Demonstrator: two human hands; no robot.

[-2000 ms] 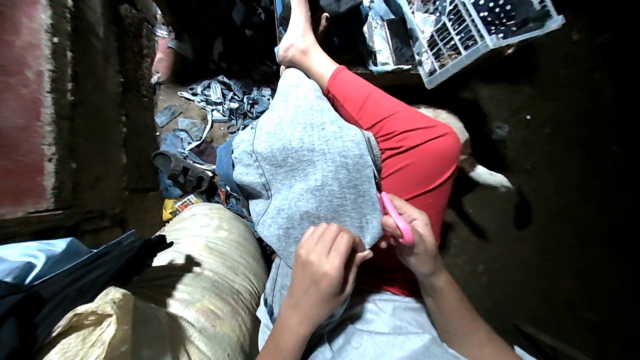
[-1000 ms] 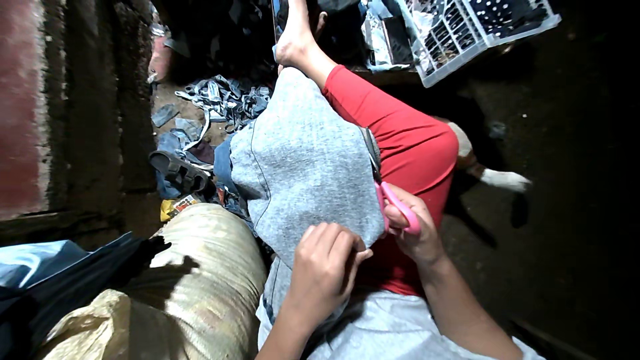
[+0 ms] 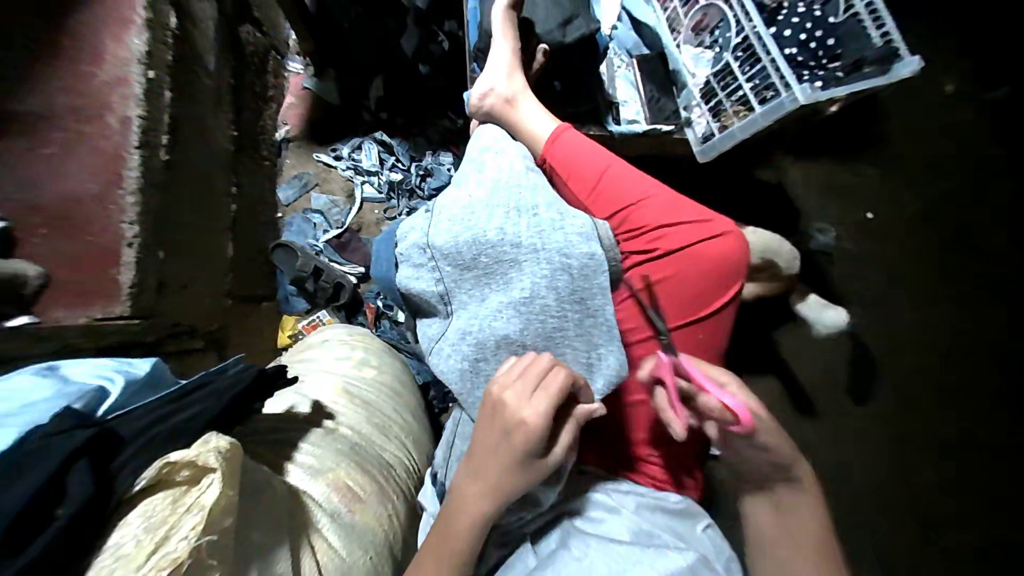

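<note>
A light grey knit fabric piece [image 3: 520,264] lies spread over my lap, beside my leg in red trousers [image 3: 680,232]. My left hand [image 3: 532,416] rests at its near edge, with thumb and fingers pinching the cloth. Pink-handled scissors [image 3: 668,352] are in my right hand [image 3: 720,408], fingers through the loops. Their dark blades are parted and point up and away over the red trousers, apart from the grey fabric. A darker grey band [image 3: 608,252] edges the fabric on its right side.
A stuffed pale sack [image 3: 352,432] stands at my left, beside black cloth [image 3: 152,432] and light blue cloth [image 3: 80,384]. Denim scraps [image 3: 384,168] and a sandal [image 3: 308,268] lie on the floor. A plastic crate [image 3: 788,100] is at the upper right. An animal's pale paw [image 3: 824,314] shows beyond my knee.
My right hand has moved right with the scissors, away from the fabric's edge, and the blades now show. My left hand has stayed on the fabric.
</note>
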